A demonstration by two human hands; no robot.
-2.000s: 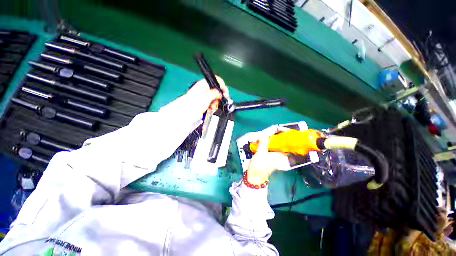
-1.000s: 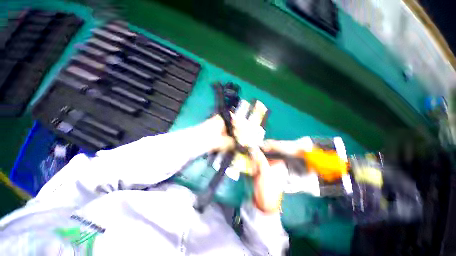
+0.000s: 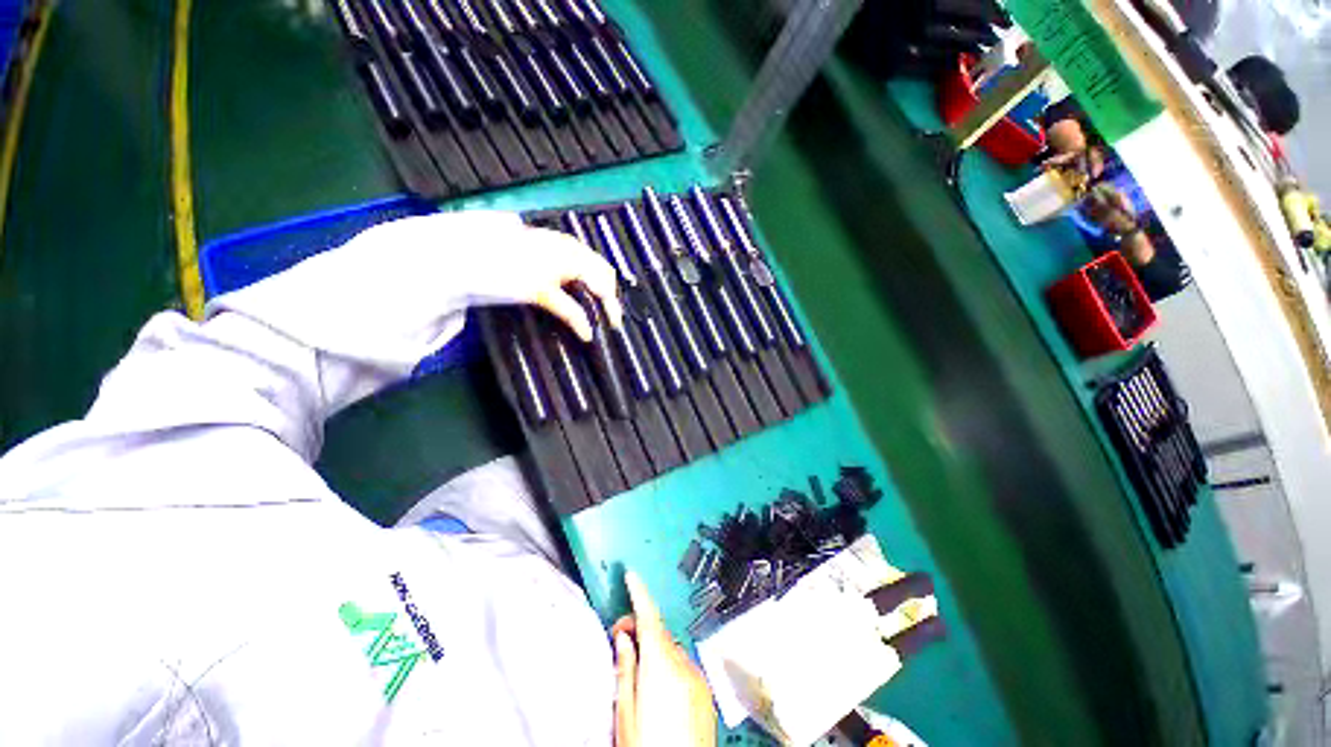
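My left hand (image 3: 577, 289) is over the black slotted tray (image 3: 584, 474), its fingers closed around the upper end of a dark folded tripod (image 3: 607, 374) lying along a slot. Other folded tripods lie beside it in rows. My right hand (image 3: 666, 686) is low in the picture, partly cut off by the bottom edge, left of the white block (image 3: 810, 657). Its fingers are extended and I see nothing in it. A jumbled heap of small black parts (image 3: 774, 543) lies between the tray and the block.
A second tray (image 3: 482, 168) of folded tripods lies beyond. A blue basket (image 3: 278, 260) is at the left. A metal post (image 3: 788, 80) rises by the bench. Across the green channel are red bins (image 3: 1102, 304), another tray (image 3: 1153, 445) and another person's hands (image 3: 1095, 172).
The view has swung left to the trays. My left hand has moved from the work area to the tray. My right hand has left the orange screwdriver. The spread tripod is no longer between my hands.
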